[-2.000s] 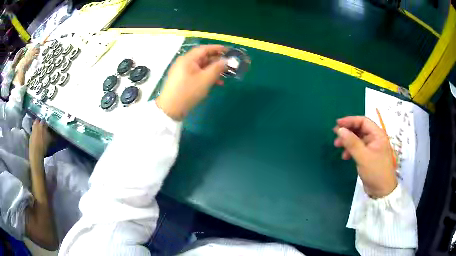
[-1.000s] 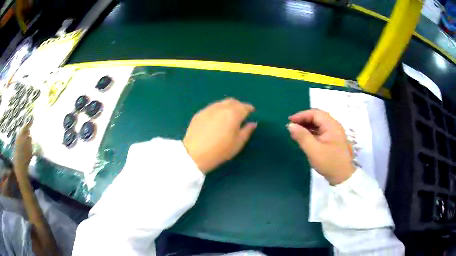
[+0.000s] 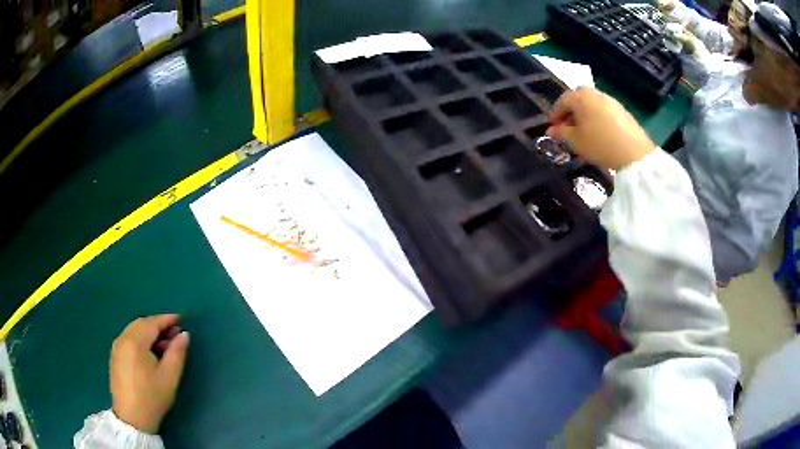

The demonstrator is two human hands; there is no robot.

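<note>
The black foam tray (image 3: 421, 167) with square pockets stands at centre right. A few pockets on its near right side hold silver-rimmed round units (image 3: 550, 213); the others seen are empty. My right hand (image 3: 603, 128) is over the tray's right side, fingertips together at a pocket with a silver-rimmed unit; whether they grip anything is hidden. My left hand (image 3: 147, 368) is at the lower left over the green mat, fingers curled, with no held thing visible. The white paper sheet (image 3: 325, 329) lies between the hands, bearing tiny scattered parts (image 3: 294, 230) and an orange stick (image 3: 263, 238).
A yellow post (image 3: 272, 70) stands behind the paper, by yellow edge tape (image 3: 132, 224). A white slip (image 3: 373, 46) lies on the tray's far edge. Another filled tray (image 3: 618, 39) and people in white smocks (image 3: 732, 167) are at upper right. Something red (image 3: 592, 311) is below the tray.
The view has swung right to the tray. My right hand has moved from beside the paper to the tray's right side. The black units on the pale mat have mostly left the view.
</note>
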